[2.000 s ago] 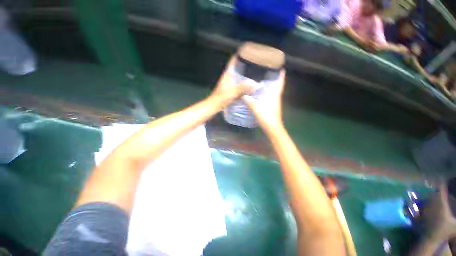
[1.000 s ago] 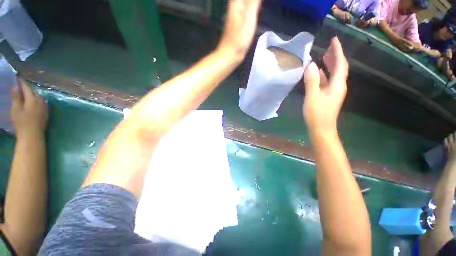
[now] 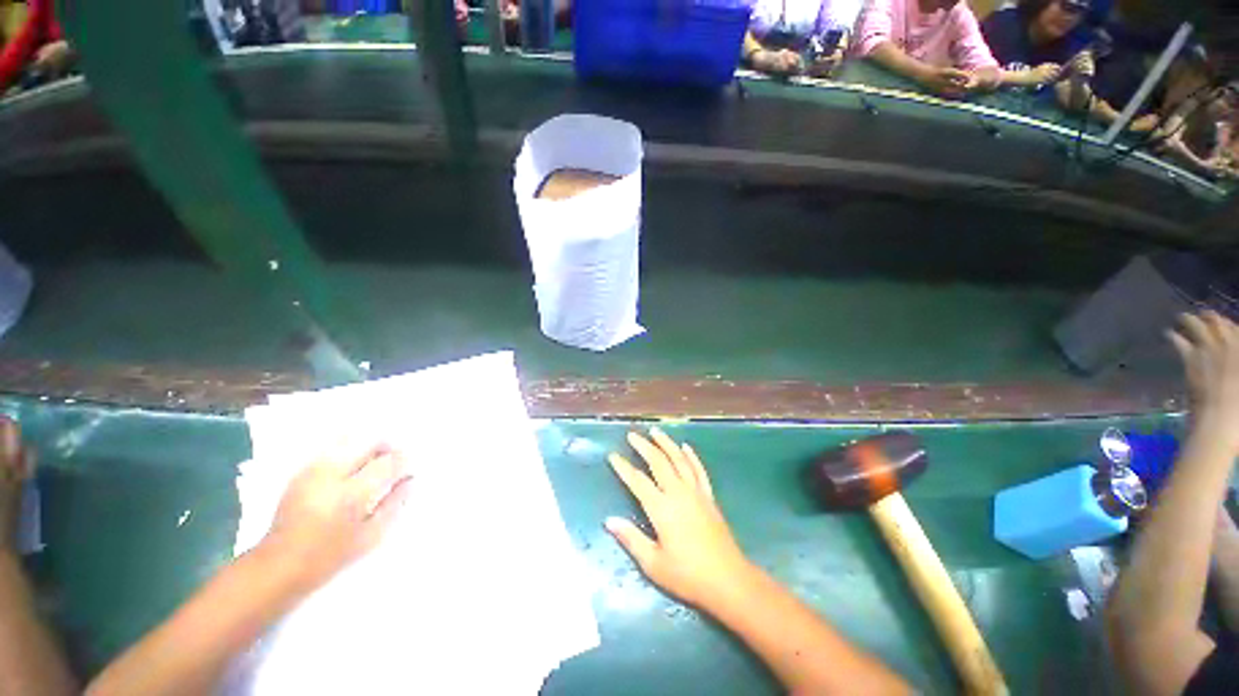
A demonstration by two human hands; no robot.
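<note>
A bagged unit (image 3: 587, 258) stands upright in the green channel, in a white open-topped bag with its brown wood-grain end showing inside. A stack of flat white bags (image 3: 449, 544) lies on the green bench. My left hand (image 3: 340, 503) rests on top of the stack, fingers slightly curled, holding nothing that I can see. My right hand (image 3: 679, 524) lies on the bench just right of the stack, fingers spread and empty. A rubber mallet (image 3: 872, 471) with an orange-red band and pale handle lies to its right.
A light-blue bottle (image 3: 1060, 513) stands or lies at the right, beside a neighbour's arm (image 3: 1182, 530). That neighbour's hand is near a grey unit (image 3: 1125, 316). Another arm is at the left edge. A green post (image 3: 204, 163) rises at left. People and a blue bin (image 3: 659, 41) are across the line.
Both hands have left the bagged unit and come down, the left onto the stack, the right onto the bench. The unit now stands upright. The view has shifted and the mallet shows fully.
</note>
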